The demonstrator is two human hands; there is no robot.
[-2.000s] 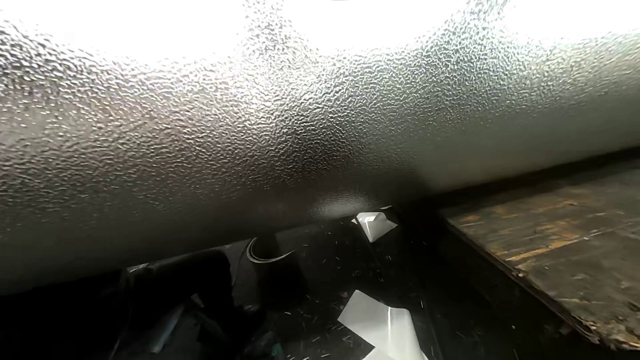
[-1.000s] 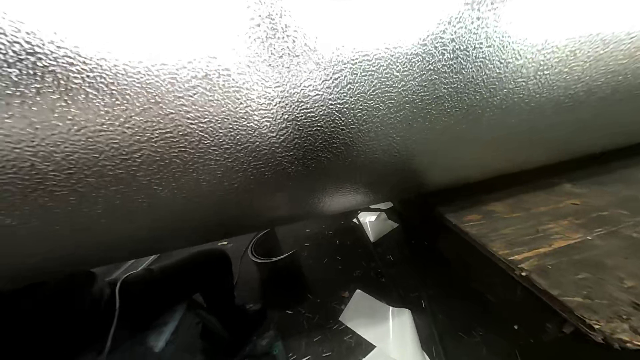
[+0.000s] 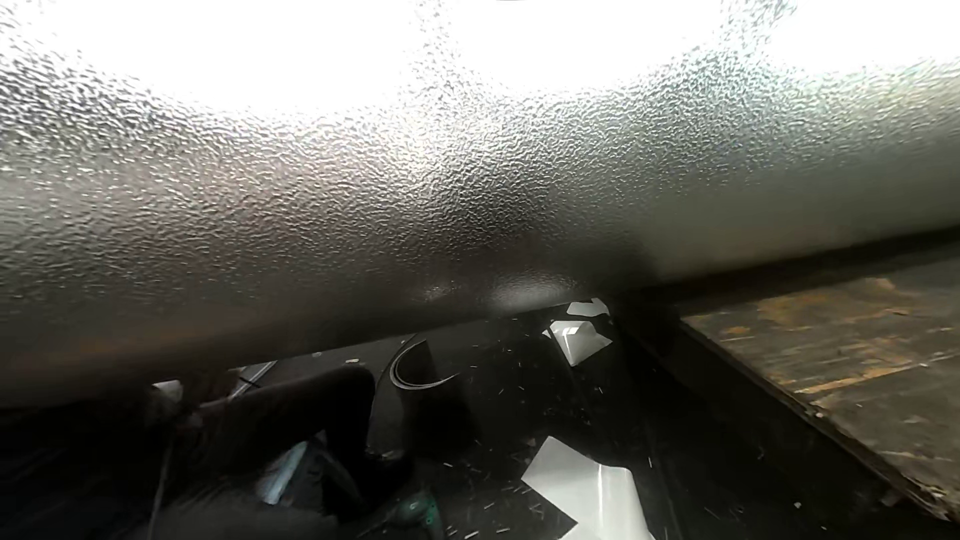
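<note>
A large rounded surface with a pebbled, shiny silver skin (image 3: 450,195) fills the upper part of the head view and slants up to the right. Neither of my hands can be made out, so what they hold or touch is hidden. Beneath the surface at lower left, a bent leg in dark trousers (image 3: 300,405) shows in deep shadow; whose it is cannot be told. A small pale item (image 3: 168,390) lies close under the surface's lower edge, too blurred to name.
A worn wooden board (image 3: 847,375) with a raised edge is at right. White curled sheet scraps (image 3: 600,487) and small shavings lie on the dark floor. A curved strip (image 3: 420,382) stands near the leg. A green-and-black object (image 3: 418,511) is at the bottom.
At lower left, the pale cord or strip seen hanging one second ago has shifted, and a small pale item now shows under the surface's edge.
</note>
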